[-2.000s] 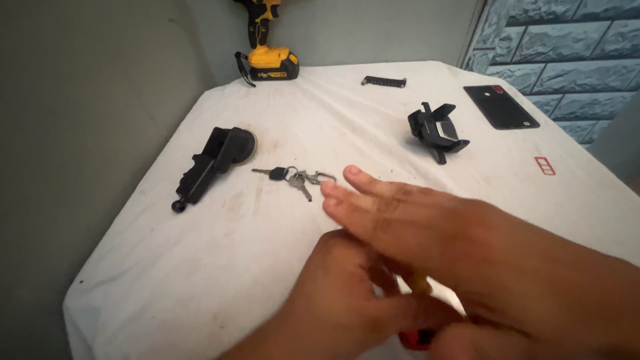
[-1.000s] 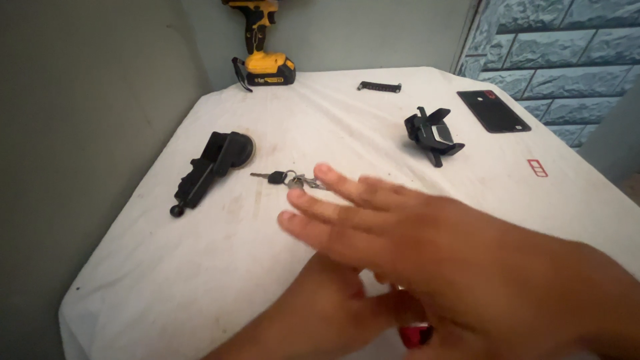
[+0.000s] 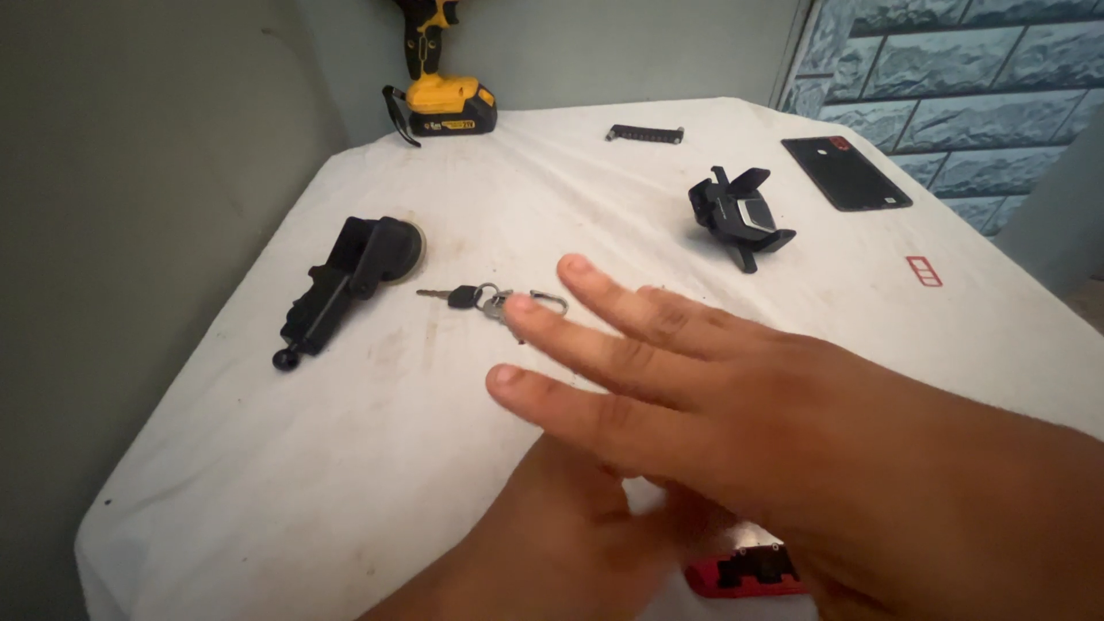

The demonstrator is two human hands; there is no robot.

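Observation:
My right hand [image 3: 742, 405] reaches in from the right with its fingers spread, above the white cloth [image 3: 414, 466]. My left hand [image 3: 586, 517] comes from below and lies partly under it; its fingers are hidden, so whether something is between the hands cannot be seen. A red and black object [image 3: 746, 573] shows below the two hands, partly covered by the right wrist. Beyond my right fingertips lies a bunch of keys on a ring [image 3: 487, 297], partly hidden by them. To its left rests a black suction-cup mount arm [image 3: 349, 285].
A black phone holder cradle [image 3: 743, 216] sits right of centre, near a dark phone-like panel [image 3: 845, 172] and a small red frame [image 3: 924, 271]. A black bit holder strip [image 3: 645, 134] lies at the back. A yellow and black cordless drill [image 3: 444, 86] stands by the wall.
The fingers of my right hand have spread apart and cover part of the keys, which showed fully two seconds ago. The objects on the cloth have stayed in place.

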